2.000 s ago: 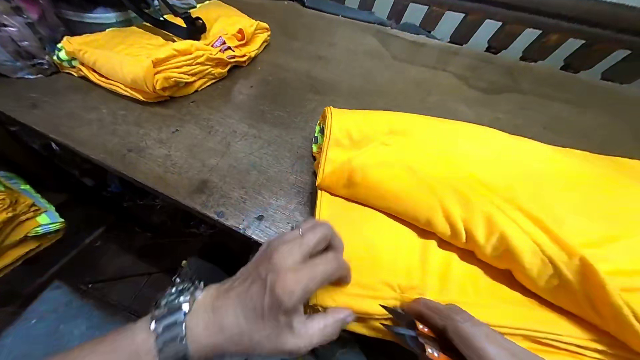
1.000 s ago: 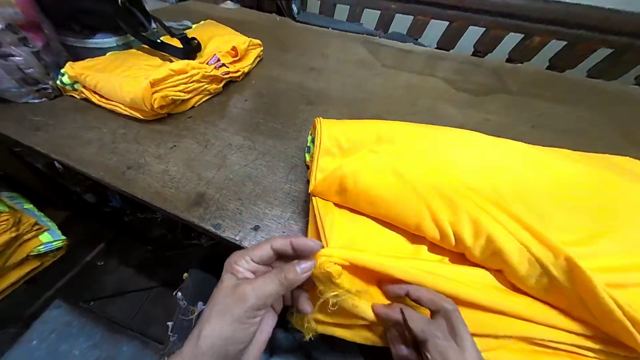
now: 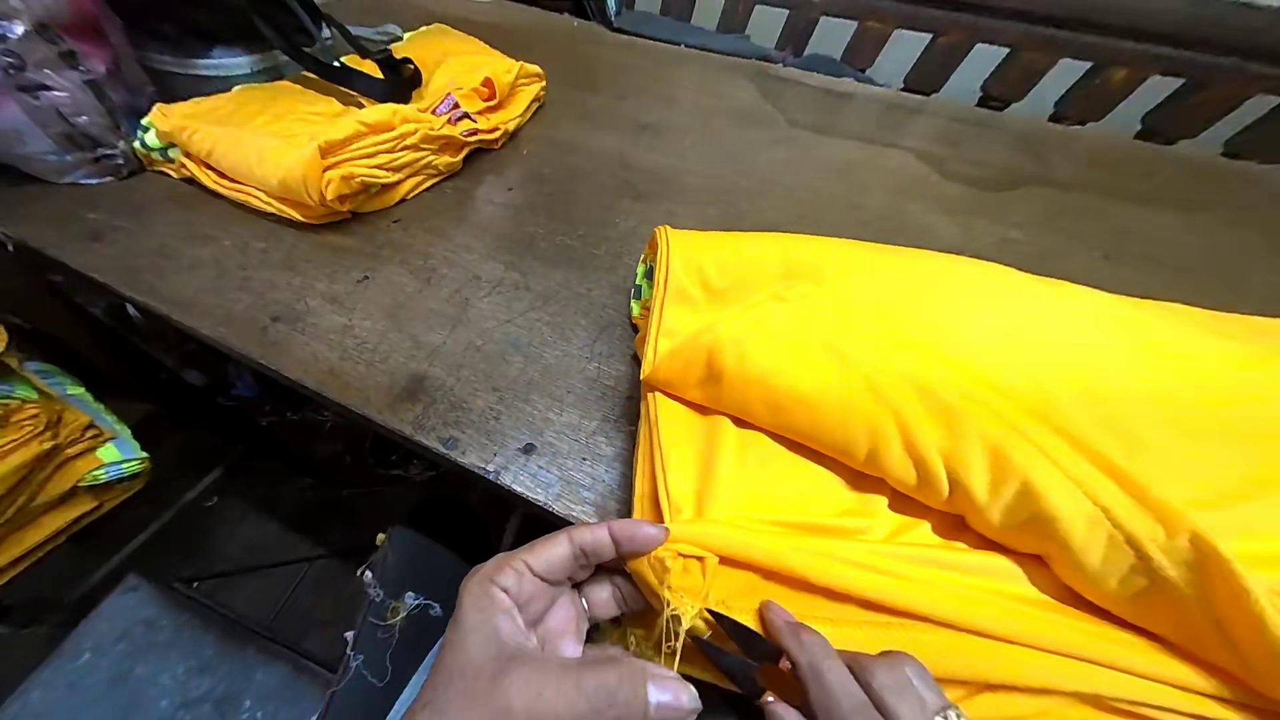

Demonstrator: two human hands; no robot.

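Note:
A large pile of yellow fabric (image 3: pixel 900 360) lies over the table's front edge at the right. At its lower left corner, loose yellow threads (image 3: pixel 675 625) hang from the cloth. My left hand (image 3: pixel 560 630), with a ring on one finger, is at this corner, fingertips against the cloth and thumb apart below. My right hand (image 3: pixel 840 670) grips small thread snips (image 3: pixel 745 655), whose dark blades are parted and point at the threads. The lower part of the right hand is cut off by the frame.
Folded yellow garments (image 3: pixel 330 140) lie on the wooden table (image 3: pixel 470 290) at the back left, with a black strap over them, beside a clear plastic bag (image 3: pixel 65 100). More yellow garments with reflective bands (image 3: pixel 70 450) sit lower left. A slatted wooden rail (image 3: pixel 930 60) runs behind.
The snips' blades, hidden in the right hand one second ago, show again beside the threads. My left hand has stayed at the cloth's corner since then.

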